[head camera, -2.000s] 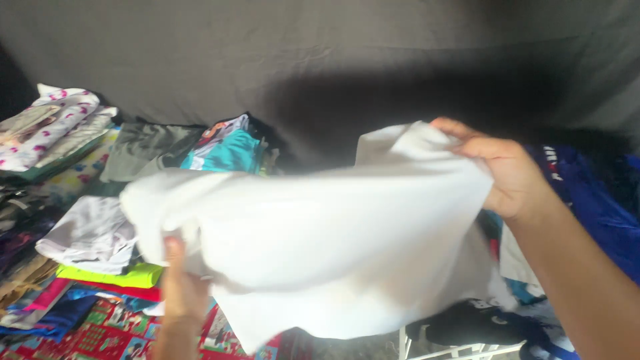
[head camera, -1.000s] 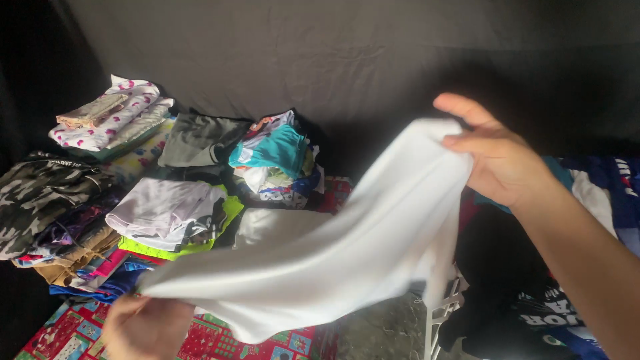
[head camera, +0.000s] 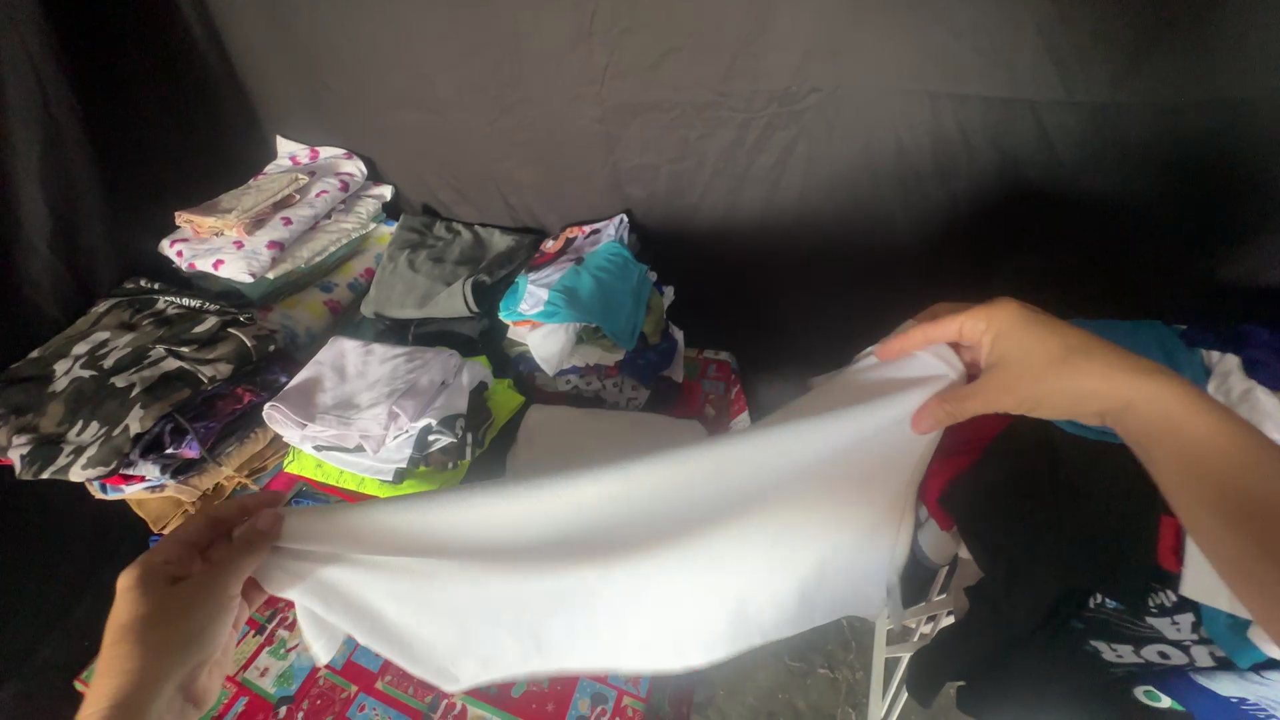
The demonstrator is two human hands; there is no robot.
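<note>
A white cloth (head camera: 600, 550), smooth and plain, hangs stretched between both hands across the lower middle of the head view. My left hand (head camera: 190, 590), at the lower left, pinches one end of it between thumb and fingers. At the right, my right hand (head camera: 1000, 365) grips the opposite upper corner, thumb below and fingers above. The cloth sags in soft folds along its lower edge and hides part of the surface behind it. Its exact kind of garment cannot be told.
Folded clothes stand in stacks at the left: camouflage fabric (head camera: 130, 370), a pale shirt (head camera: 370, 400) over neon yellow, grey fabric (head camera: 450, 265), and a teal garment (head camera: 590, 290). A red patterned cover (head camera: 390, 690) lies below. Dark clothes (head camera: 1060, 520) and a white rack (head camera: 900, 640) are at right.
The white cloth, bunched and blurred at first, is now spread out lengthwise. My left hand has moved to the left, away from my right hand. Both hands keep hold. The view has shifted.
</note>
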